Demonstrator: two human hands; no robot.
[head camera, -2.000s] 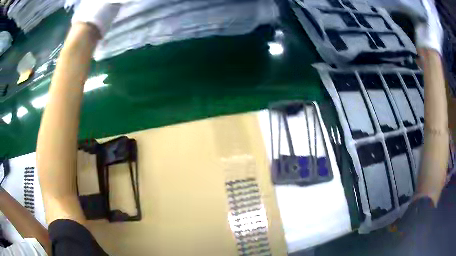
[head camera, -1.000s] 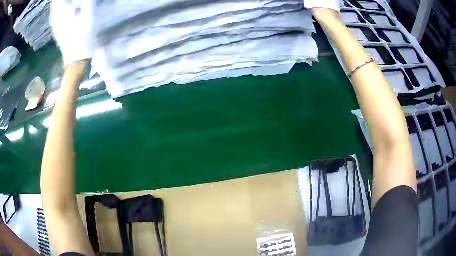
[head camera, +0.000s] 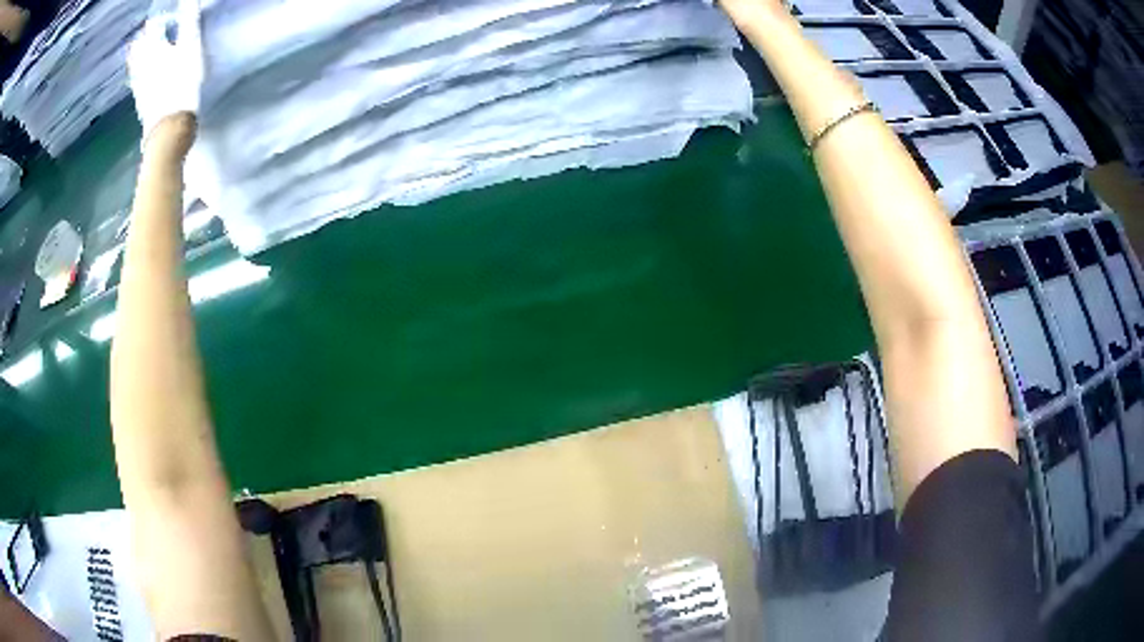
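A thick stack of pale foam sheets (head camera: 477, 113) with ragged edges lies at the back of the bench. My left hand (head camera: 167, 65), in a white glove, is at the stack's left edge; whether its fingers grip a sheet cannot be told. My right forearm reaches to the stack's right side, but the hand is cut off by the top edge. Black frames (head camera: 329, 533) lie on the tan cardboard (head camera: 527, 514) at lower left. More black frames (head camera: 822, 546) lie on a white foam pad (head camera: 815, 617) right of the cardboard.
Trays of black frames (head camera: 1054, 326) stand at right. Small dark strips on a shiny liner (head camera: 680, 599) lie on the cardboard. The green bench (head camera: 540, 301) runs behind it. Another sheet pile (head camera: 88, 82) is at upper left. Part of another person's arm (head camera: 23, 623) shows at lower left.
The view has tilted towards the bench's back. My right arm has moved from the trays to the stack's right side, and its hand has left the picture. My left hand stays at the stack's left side.
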